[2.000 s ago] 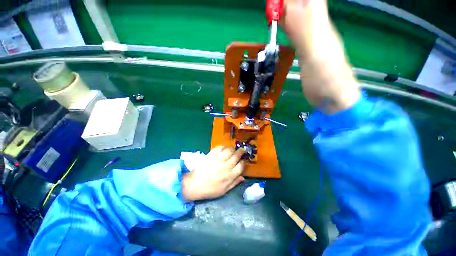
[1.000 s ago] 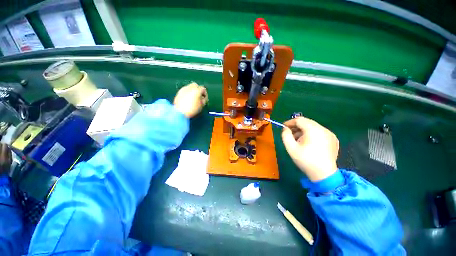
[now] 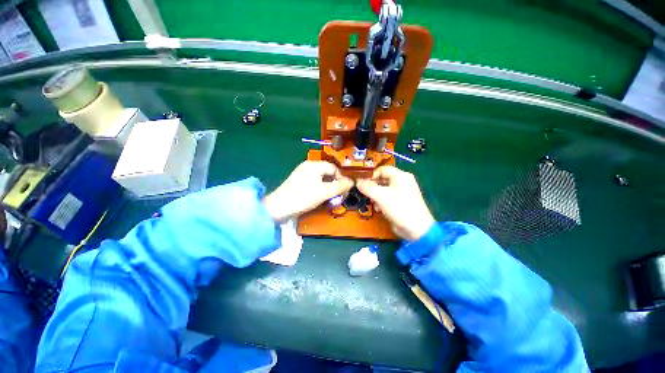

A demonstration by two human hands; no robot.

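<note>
The toggle press [image 3: 375, 80] stands upright on its orange base, its red grip cut off by the top edge. My left hand [image 3: 310, 191] is over the left of the toothed nest [image 3: 356, 204], with a small shiny part [image 3: 337, 199] at its fingertips. My right hand [image 3: 394, 198] is bent over the right of the nest, fingertips close to the left ones; whether it holds anything is hidden. The ram is above both hands. The white squeeze bottle [image 3: 363, 260] with blue tip lies in front of the base.
A white wipe [image 3: 286, 245] is partly under my left sleeve. A craft knife [image 3: 432, 307] lies by my right sleeve. Small motor parts [image 3: 251, 116] lie on the green bench behind. A mesh block [image 3: 559, 193] is right; a white carton [image 3: 155, 158], tape rolls [image 3: 80, 98] and blue bin [image 3: 69, 207] are left.
My left hand has moved from the bench left of the press to the nest. My right hand has come in from the right, after earlier being up at the red grip. The view has shifted slightly.
</note>
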